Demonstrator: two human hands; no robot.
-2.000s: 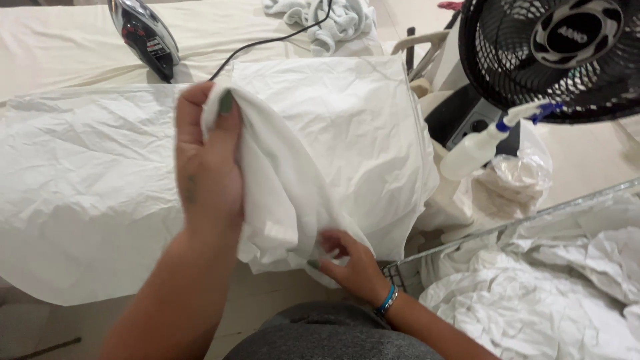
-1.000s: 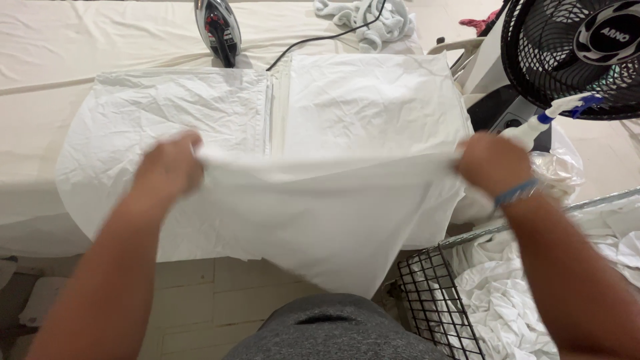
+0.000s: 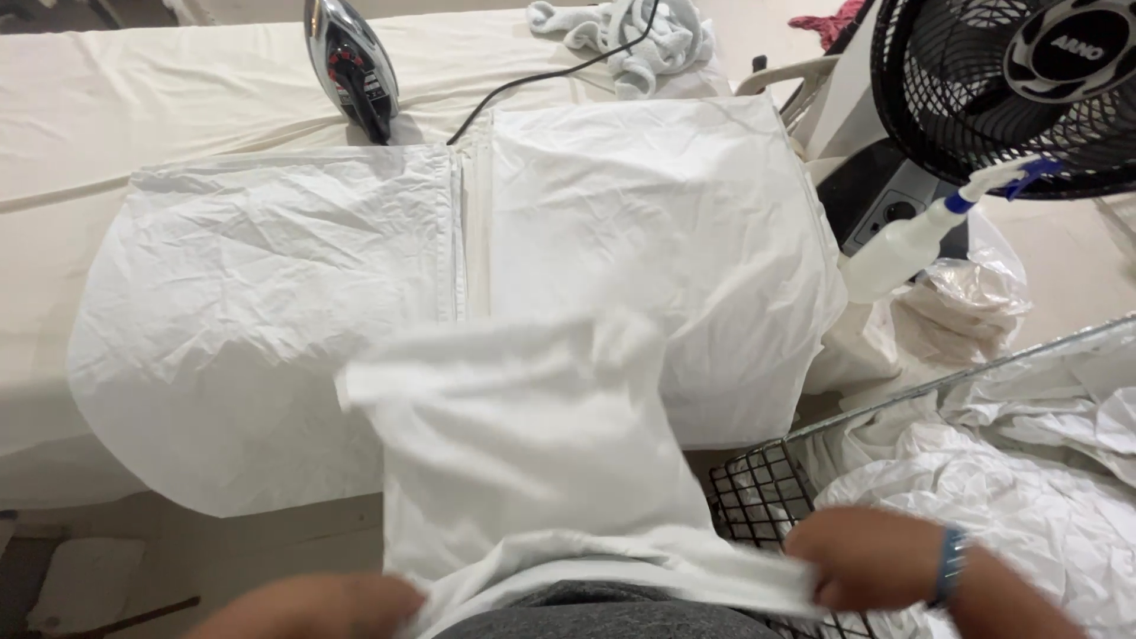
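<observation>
A white cloth piece (image 3: 532, 444), blurred by motion, hangs spread between my two hands, close to my body. My left hand (image 3: 346, 608) grips its near left edge at the bottom of the view. At its near right edge my right hand (image 3: 861, 559), with a blue band on the wrist, is shut on the cloth. The far part of the cloth overlaps two white fabric pieces lying on the table: a wrinkled one with a rounded edge (image 3: 266, 266) on the left and another (image 3: 621, 204) on the right.
A clothes iron (image 3: 351, 71) stands on the cream-covered table (image 3: 177, 80), its cord running past a crumpled towel (image 3: 652, 40). At right are a black fan (image 3: 1021, 80), a spray bottle (image 3: 896, 253), a plastic bag (image 3: 963, 302) and a wire basket (image 3: 763, 484) of white fabric (image 3: 967, 497).
Two seconds ago the cloth was bunched with my left hand raised; then it was stretched between both hands over the table. Both hands have since come down toward my body.
</observation>
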